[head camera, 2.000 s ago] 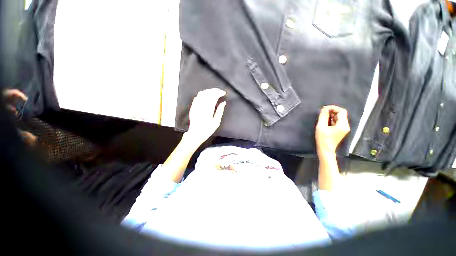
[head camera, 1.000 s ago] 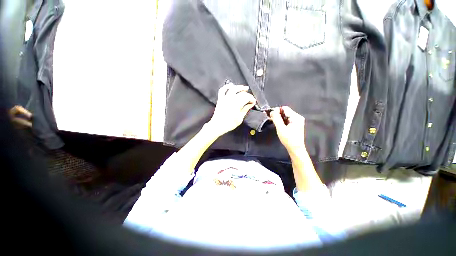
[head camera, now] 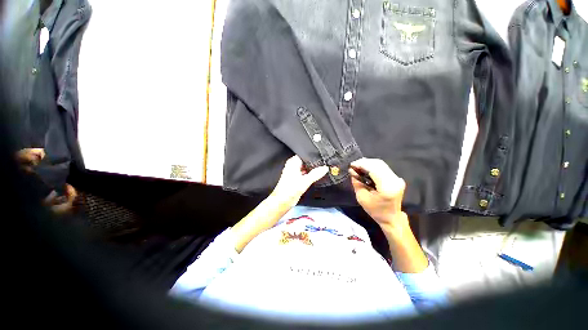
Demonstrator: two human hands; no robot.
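A dark grey faded denim shirt point(head camera: 412, 109) lies front up before me, with a button placket and a chest pocket point(head camera: 408, 35) bearing a yellow emblem. One sleeve is folded across its front. My left hand point(head camera: 293, 180) pinches the left side of that sleeve's cuff point(head camera: 334, 165). My right hand point(head camera: 380, 187) pinches the cuff's right corner, and a small dark object shows between its fingers. The cuff is stretched between my hands, button side up, near the shirt's hem.
The white table point(head camera: 145, 84) runs under the shirt. Another denim shirt point(head camera: 548, 116) with a white tag lies at the right. A blue pen point(head camera: 515, 261) lies on pale cloth at lower right. Another person's hands point(head camera: 61, 198) and a dark shirt point(head camera: 48, 97) are at the far left.
Both hands have come together from apart to the sleeve and taken hold of the cuff. Since one second ago the cuff has been turned flat and moved nearer the table's front edge.
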